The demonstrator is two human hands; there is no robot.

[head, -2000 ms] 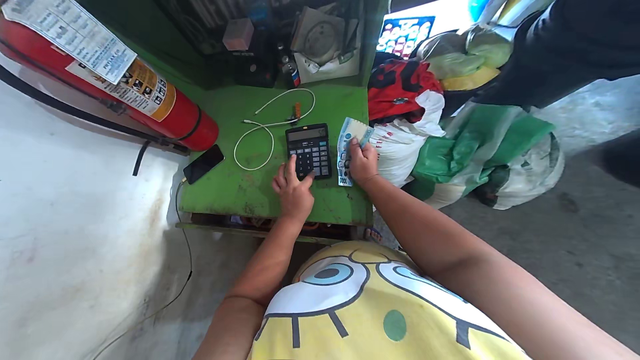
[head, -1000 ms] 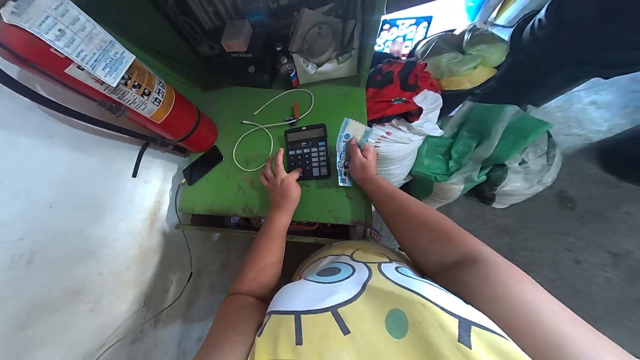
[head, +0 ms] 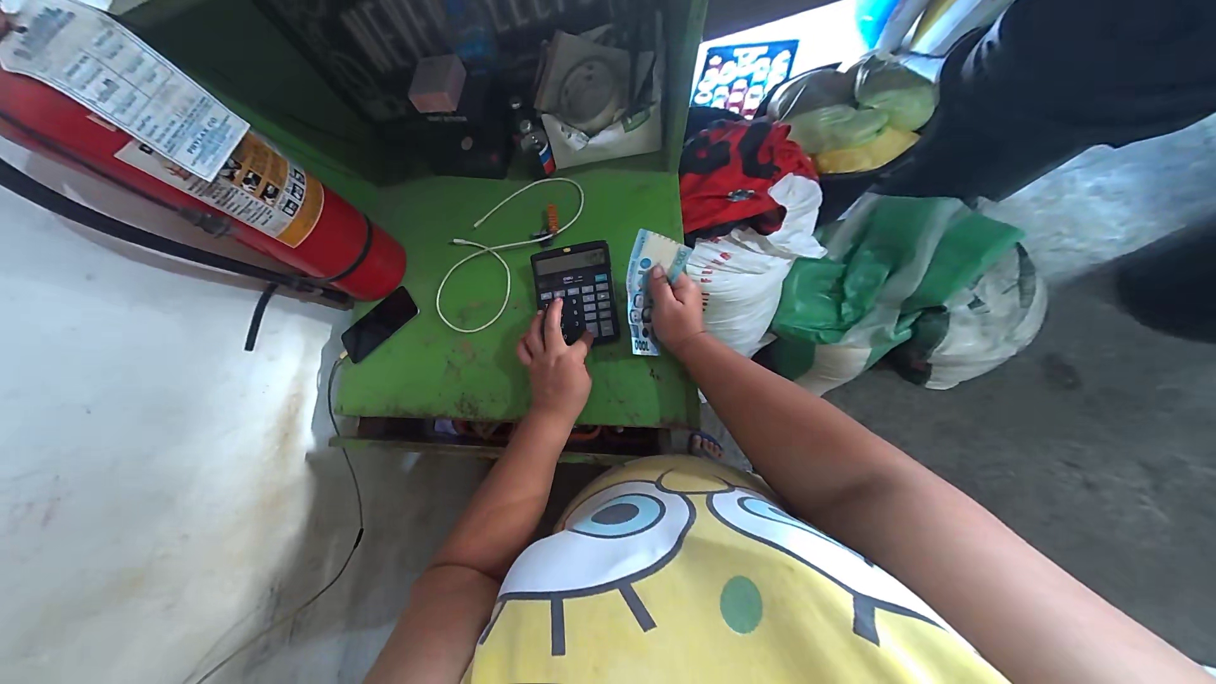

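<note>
A black desk calculator [head: 597,285] lies on the green desk top [head: 456,380]. My left hand [head: 555,361] rests over its lower left keys, with fingers apart and fingertips on or just above them. To the right of the calculator, my right hand [head: 676,309] grips blue banknotes [head: 642,302] between thumb and fingers at the desk's right edge. How many notes there are I cannot tell. A white cable [head: 508,275] curls on the desk left of the calculator, and an orange and black item [head: 551,220] lies just behind it.
A red fire extinguisher [head: 366,252] leans in from the left above a black phone [head: 380,325]. Behind, a green shelf holds a pink box [head: 438,84], a small bottle [head: 537,150] and papers. Plastic sacks [head: 855,285] and a red cloth [head: 741,171] crowd the right side, near a dark-clothed person [head: 1073,76].
My left hand has shifted over the calculator keys, from farther left at its lower left edge one second ago. The right hand keeps hold of the banknotes in the same place.
</note>
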